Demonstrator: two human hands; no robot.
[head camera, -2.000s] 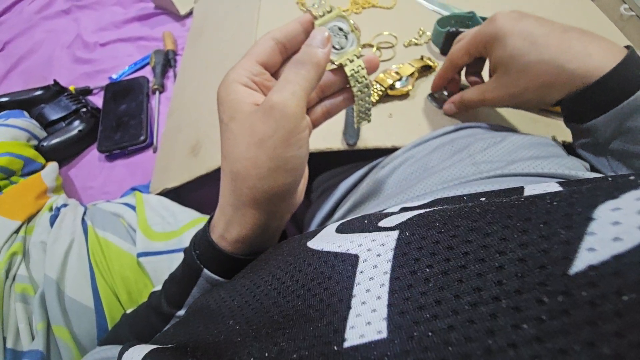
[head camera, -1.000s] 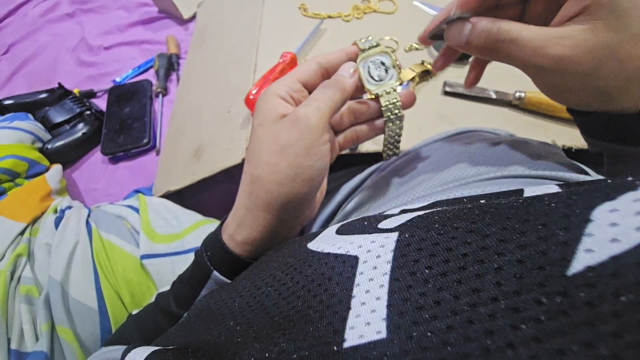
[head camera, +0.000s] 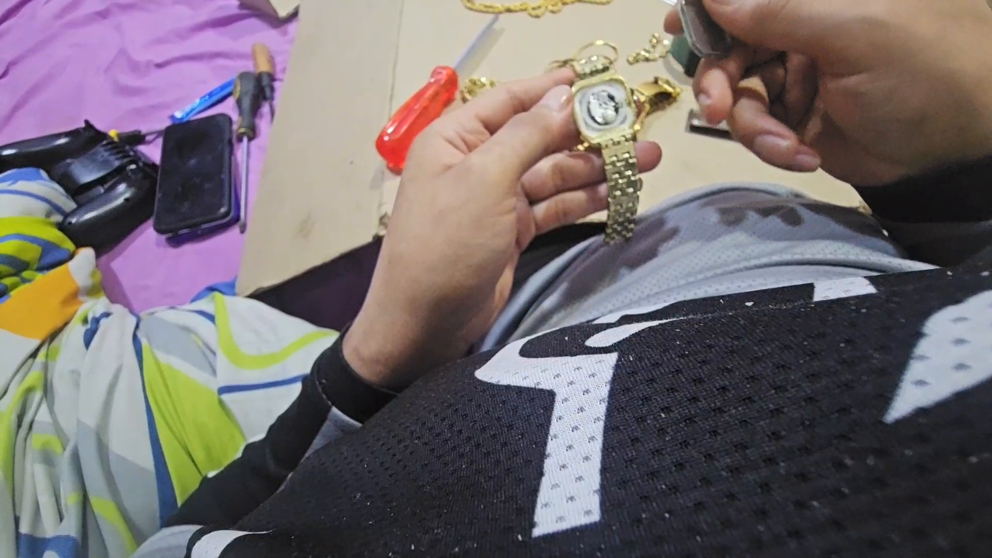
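Between its thumb and fingers my left hand (head camera: 480, 178) holds a gold-coloured wristwatch (head camera: 605, 108), its back open and the round movement showing. The link bracelet (head camera: 622, 190) hangs down over my fingers. My right hand (head camera: 821, 85), at the upper right, pinches a small flat metal piece (head camera: 702, 29), probably a watch case back. Part of that piece is hidden by the fingers. Behind the held watch lies another gold-coloured watch (head camera: 657, 94), partly covered. A screwdriver with a red handle (head camera: 418, 116) rests on the board just beyond my left hand.
Gold-coloured chains (head camera: 535, 8) lie at the top of the cardboard (head camera: 325, 116). A metal blade (head camera: 709, 124) shows under my right hand. On the purple cloth (head camera: 139, 46) at left are a black phone (head camera: 195, 174), a black game controller (head camera: 97, 182) and a dark-handled screwdriver (head camera: 247, 108).
My right hand has risen from the board with the small metal piece. The red-handled screwdriver, out of sight two seconds ago, now shows. My left hand still holds the watch, slightly farther right.
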